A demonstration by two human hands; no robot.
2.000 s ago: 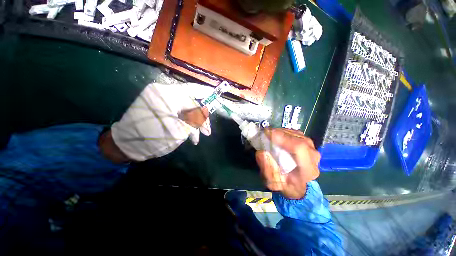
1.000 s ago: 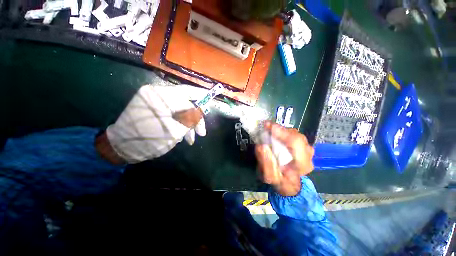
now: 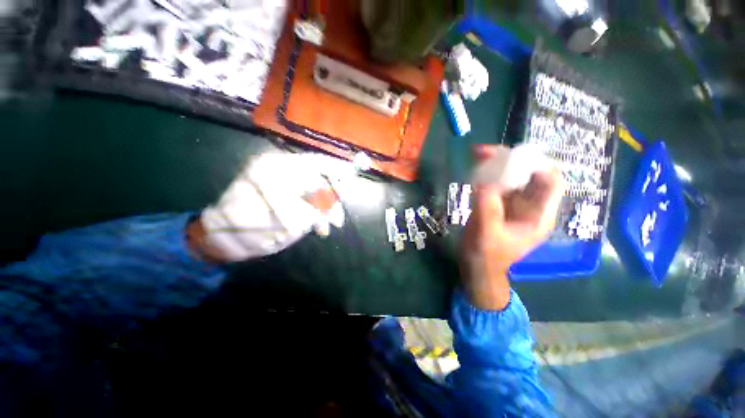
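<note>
My left hand [image 3: 274,204], in a white glove with bare fingertips, is in front of the orange press base. It pinches a small white insert [image 3: 360,161], blurred, between thumb and fingers. My bare right hand [image 3: 510,220] is raised at the right, in front of the black tray, and holds the white squeeze bottle [image 3: 513,166], also blurred. Several small white inserts [image 3: 411,228] lie on the dark green bench between my hands. A pale metal fixture [image 3: 357,84] sits on the orange press base [image 3: 339,122].
A dark tray [image 3: 163,103] with heaped white housings is at the upper left. A blue-and-white tube [image 3: 456,113] and crumpled white tissue [image 3: 470,73] lie right of the press. A black tray [image 3: 608,155] of small parts rests over a blue bin [image 3: 559,261]. A shallow blue tray [image 3: 671,214] is farther right.
My right hand has moved the bottle up and right, away from the insert. My left hand still holds the insert. The inserts on the bench are now more exposed. The whole view has shifted.
</note>
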